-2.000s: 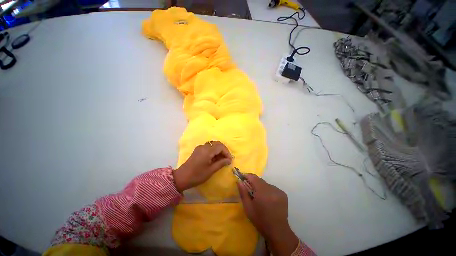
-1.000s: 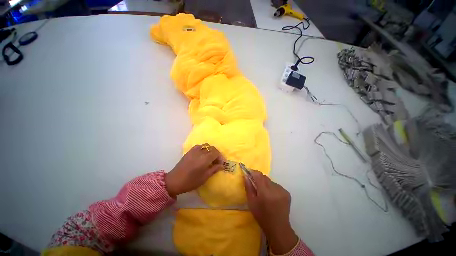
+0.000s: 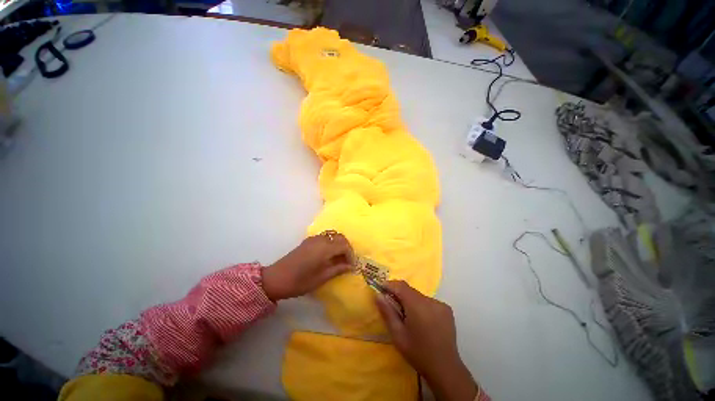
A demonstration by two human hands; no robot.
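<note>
Overlapping yellow knitted pieces [image 3: 380, 176] lie in a long row down the table in front of me. A small pale label [image 3: 373, 270] with dark lettering shows on the nearest piece of the row. My left hand [image 3: 311, 264] pinches the fabric or a thread at the label's left edge; which one I cannot tell. My right hand [image 3: 423, 325] holds small metal thread snips [image 3: 382, 288], their tip at the label's lower edge. Another yellow piece [image 3: 349, 368] lies flat at the table's near edge.
Grey-beige knitted pieces [image 3: 639, 286] are piled at the right. A loose cord [image 3: 537, 274] and a thin stick [image 3: 571, 254] lie beside them. A power adapter [image 3: 488, 144] with cable stands further back, near a yellow pistol-shaped tool [image 3: 484, 37]. Black scissors [image 3: 52, 59] lie far left.
The view has shifted, so the table's things appear further right and lower. The snips' tip has moved from the label's right side to its lower edge, close to my left fingers.
</note>
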